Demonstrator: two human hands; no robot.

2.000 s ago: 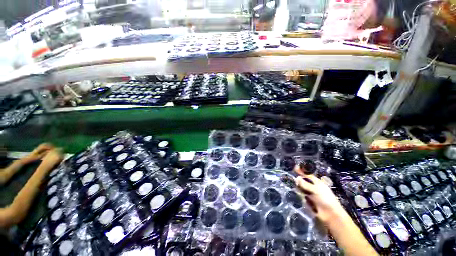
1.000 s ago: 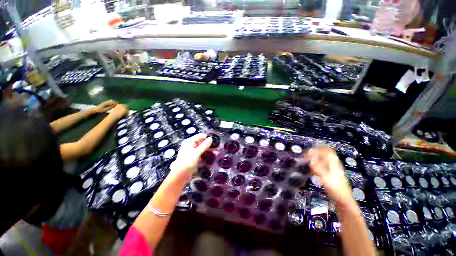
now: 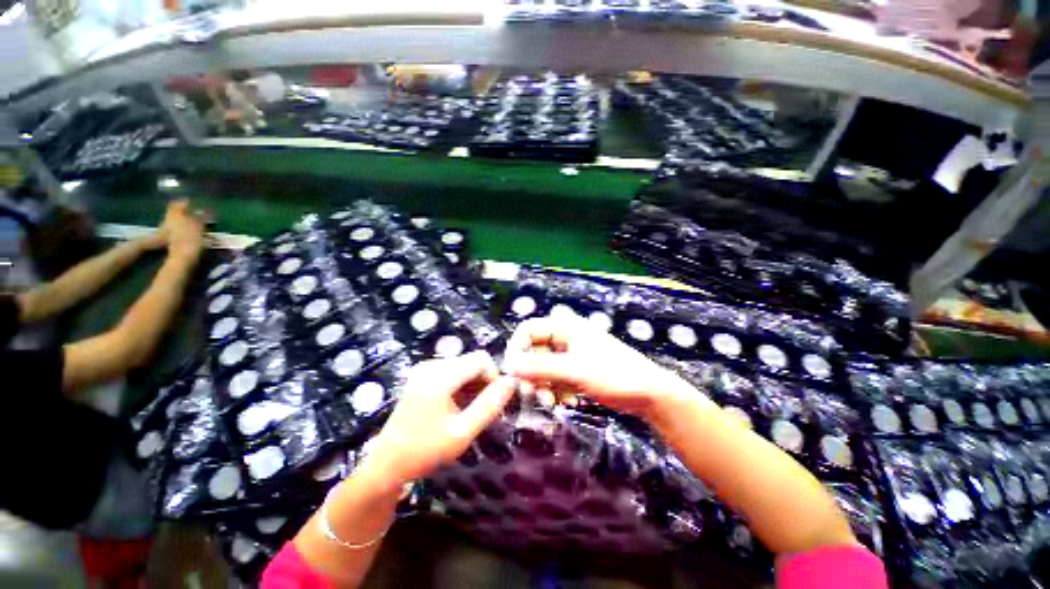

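Observation:
My left hand point(image 3: 438, 417) and my right hand point(image 3: 593, 366) meet at the top edge of a clear parts sheet point(image 3: 553, 477). The sheet hangs below them, with pink showing through its round pockets. My left hand pinches the sheet's edge. My right fingertips are bent together close to my left fingertips; whether they hold a small part is too blurred to tell. Behind and right of the hands lies a black tray point(image 3: 702, 311) with rows of pale round-faced units point(image 3: 727, 344).
Another tray of round-faced units point(image 3: 305, 345) lies tilted at left, and more units point(image 3: 979, 460) lie at right. Dark stacked trays point(image 3: 760, 230) stand beyond. A green belt point(image 3: 484, 207) crosses behind, below a pale shelf point(image 3: 438, 52). Another person's arms point(image 3: 132, 311) reach in at left.
My right hand has moved left from the sheet's right corner to meet my left hand. The sheet has dropped lower and tilted. The other person's hands moved apart from the tray slightly leftward.

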